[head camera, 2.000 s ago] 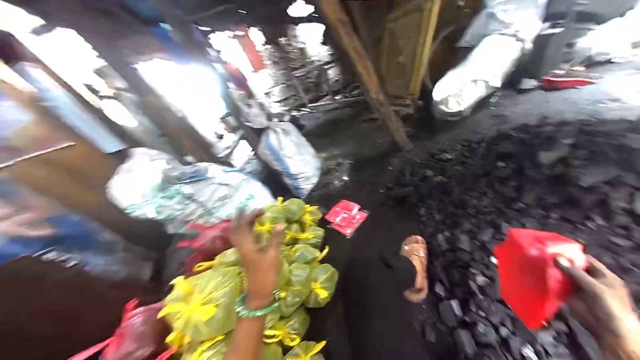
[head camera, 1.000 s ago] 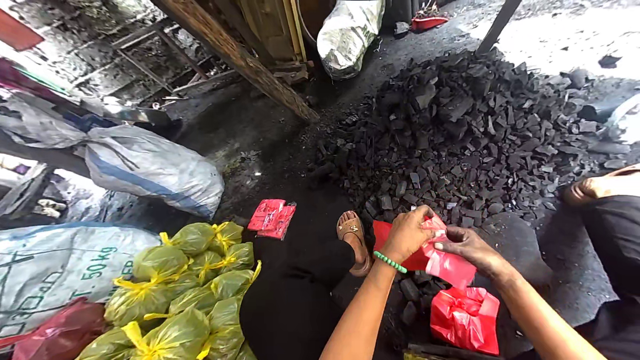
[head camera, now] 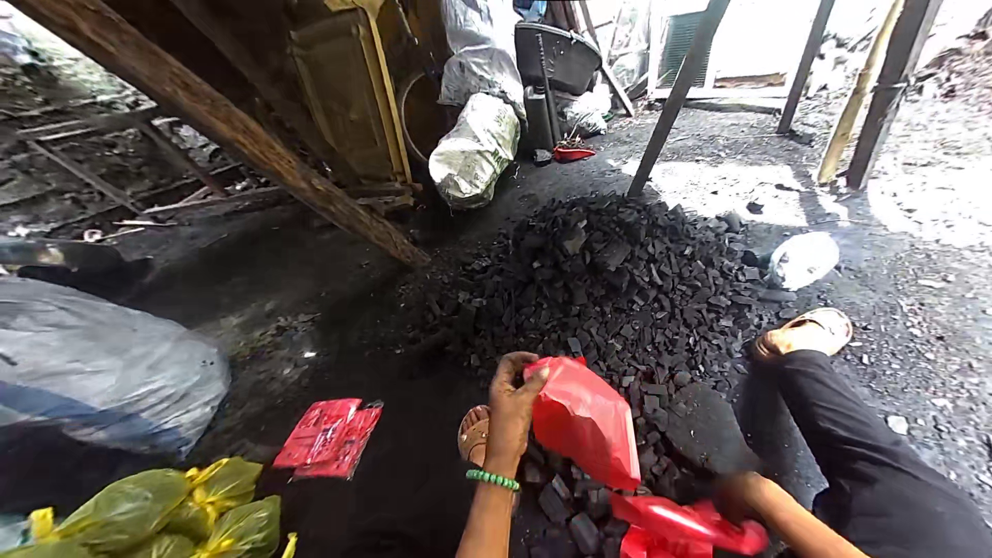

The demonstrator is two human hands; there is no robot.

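Observation:
My left hand (head camera: 515, 395), with a green bead bracelet at its wrist, pinches the upper edge of a red plastic bag (head camera: 585, 422), which hangs opened out over loose charcoal. At the lower right, my right hand (head camera: 740, 496) is blurred beside more red plastic bags (head camera: 674, 523); whether its fingers hold one cannot be made out. The large pile of charcoal pieces (head camera: 620, 271) lies just beyond both hands. A flat pack of red plastic bags (head camera: 329, 438) rests on the dark ground to the left.
Tied yellow-green bags (head camera: 132, 511) sit at the lower left, below a large grey sack (head camera: 101, 356). A slanting wooden beam (head camera: 256, 147) comes down behind the pile. Farther back are a pale sack (head camera: 477, 151) and posts. My sandalled feet flank the charcoal; a white bag (head camera: 804, 260) lies right.
The hands were together on a red bag a second ago; now they are apart, the left holding an opened bag and the right low by the other red bags. The view has swung right.

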